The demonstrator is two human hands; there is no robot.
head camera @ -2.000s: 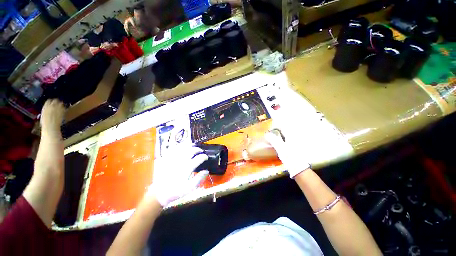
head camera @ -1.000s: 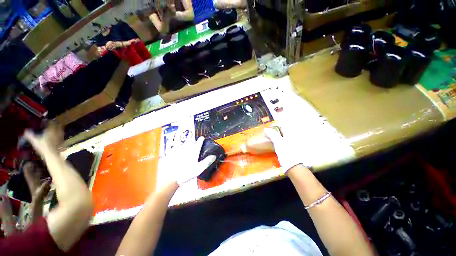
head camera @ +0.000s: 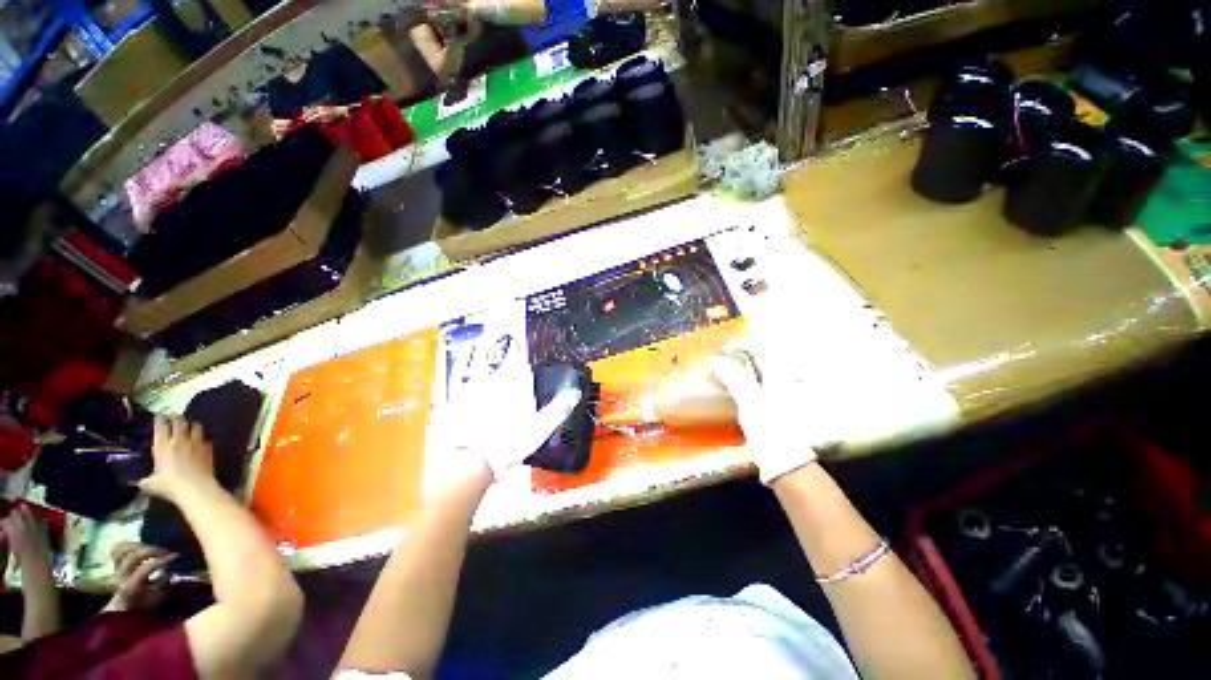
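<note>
My left hand [head camera: 502, 423], in a white glove, holds a glossy black housing [head camera: 565, 419] over the orange part of the printed mat [head camera: 631, 319]. My right hand [head camera: 764, 399], also gloved, holds a tan squeeze bottle [head camera: 691, 397] lying roughly level. Its thin tip points left at the housing's right side; whether it touches cannot be told. Bright glare washes out the fingers of both hands.
A carton tray [head camera: 584, 206] of black housings stands beyond the mat, left of a post [head camera: 802, 80]. Upright black housings [head camera: 962, 133] stand at the right on brown board. An orange sheet [head camera: 348, 438] lies left. A neighbour's arm [head camera: 233, 538] reaches in at left. A red bin [head camera: 950, 598] is below right.
The housing has been turned in my left hand, now more upright than a second ago. My right hand keeps the bottle beside it. The neighbour's hand at left has moved down onto dark pieces.
</note>
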